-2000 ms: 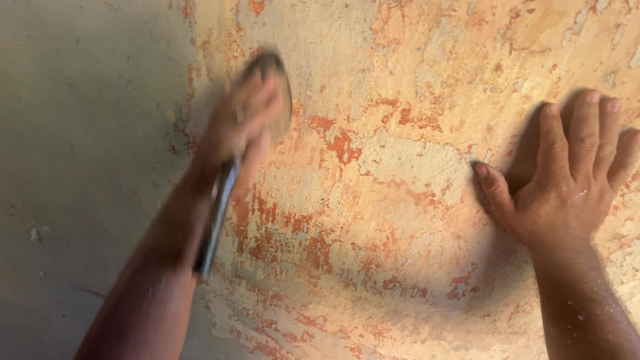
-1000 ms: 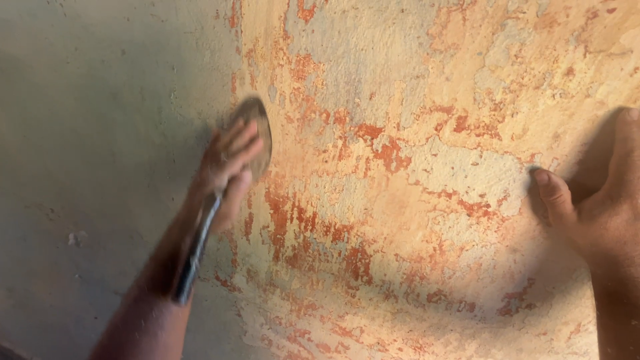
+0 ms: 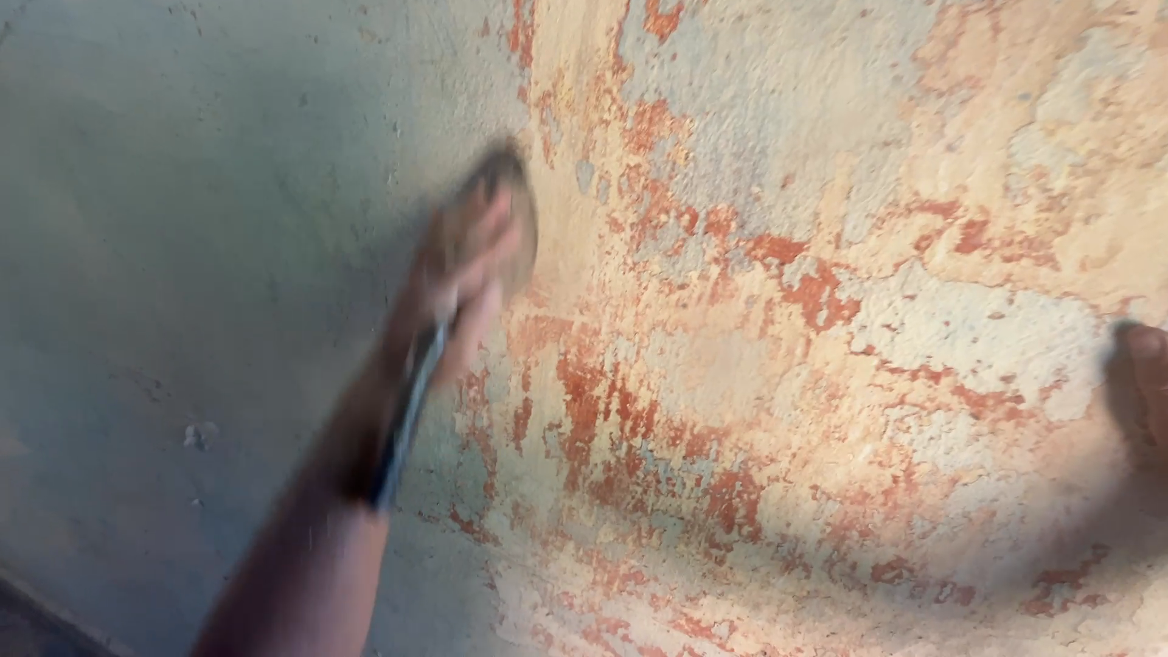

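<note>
My left hand (image 3: 470, 260), blurred, grips a hand tool with a rounded flat head (image 3: 504, 173) and a long dark handle (image 3: 406, 420) that runs back along my forearm. The fingers lie over the head, against the wall near the border between grey-green and cream paint. The tool's exact kind is not clear. Of my right hand (image 3: 1150, 374) only a thumb part shows at the right edge, by the wall; its other fingers are out of the frame. The plaster wall (image 3: 976, 338) bears worn layers of cream, pale grey and red-orange.
Smooth grey-green wall (image 3: 228, 210) spreads over the left side, with a small chipped spot (image 3: 199, 434) low on it. A dark edge (image 3: 55, 616) crosses the bottom left corner. A soft shadow lies across the lower right of the wall.
The view has shifted left, so my right hand has nearly left the frame at the right. My left hand with the tool now lies farther left on the wall's pattern than two seconds ago.
</note>
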